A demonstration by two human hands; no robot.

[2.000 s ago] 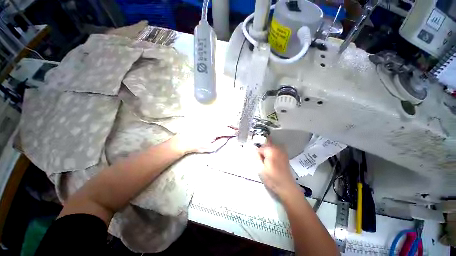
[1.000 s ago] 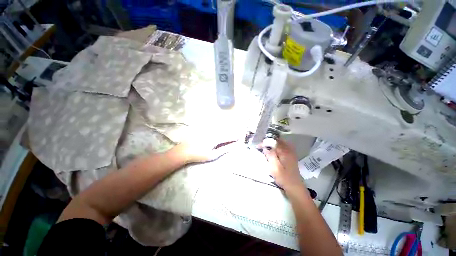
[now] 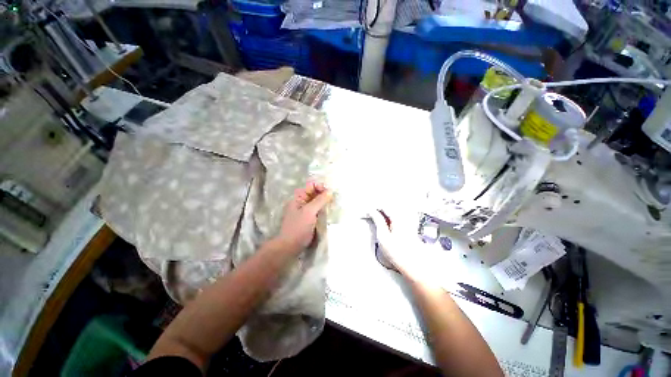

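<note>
The pale blotchy garment piece (image 3: 191, 184) lies heaped and layered on the left, its front part hanging over the table edge. My left hand (image 3: 303, 217) is at its right edge, fingertips pinching the cloth. My right hand (image 3: 390, 239) is low over the white table, left of the machine's needle area. Glare washes out its fingers, so whether it holds something cannot be told. The off-white sewing machine (image 3: 596, 213) stands at right, with the lamp wand (image 3: 446, 151) at its left end.
Dark slim snips (image 3: 491, 300) lie in front of the machine. A paper label (image 3: 528, 258) is under its arm. A yellow-handled screwdriver (image 3: 580, 335) and metal ruler (image 3: 559, 352) lie at right. Brown cardboard (image 3: 272, 78) shows behind the cloth. Blue bins (image 3: 257, 37) are behind.
The view has swung right-to-left across the scene, so the machine sits farther right. Both hands have left the needle area; my left hand has risen to the cloth edge. The snips are now uncovered.
</note>
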